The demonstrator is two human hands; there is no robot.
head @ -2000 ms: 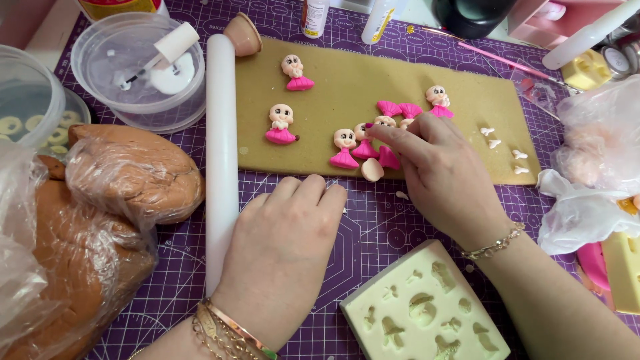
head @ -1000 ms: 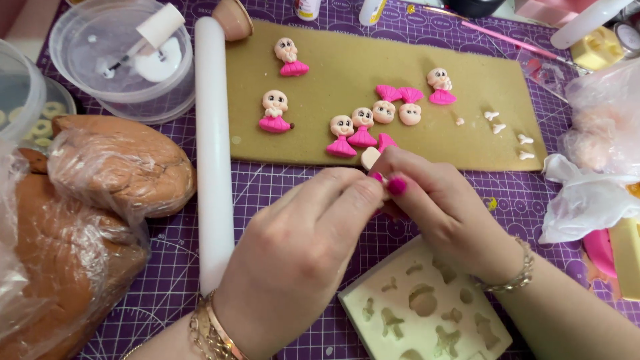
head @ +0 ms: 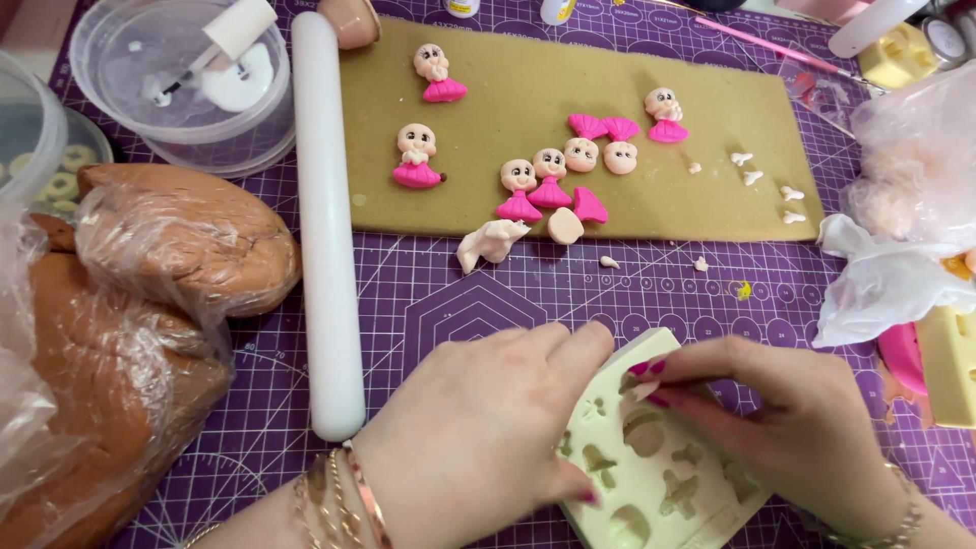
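My left hand (head: 488,427) rests on the left edge of a pale yellow-green silicone mold (head: 656,503), its thumb over the front surface. Between the fingertips of my right hand (head: 762,419) is a small piece of pale clay (head: 645,390), held at a cavity near the mold's upper end. Beyond the hands, several small clay figures with drawn eyes and pink skirts, such as this doll figure (head: 518,191), lie on a tan board (head: 488,91). A torn lump of pale clay (head: 492,244) and a flat rounded clay piece (head: 565,226) lie by the board's front edge.
A white rolling pin (head: 328,229) lies left of the board. Plastic-wrapped brown clay (head: 183,236) and a clear tub (head: 137,114) with a brush applicator stand farther left. A purple cutting mat (head: 412,282) lies beneath. Bagged pale clay (head: 900,175) and a white plastic bag (head: 892,282) are at right.
Both hands have moved from the board's front edge down to the mold. The torn lump of pale clay now shows at the board's edge, where my hands were a second ago.
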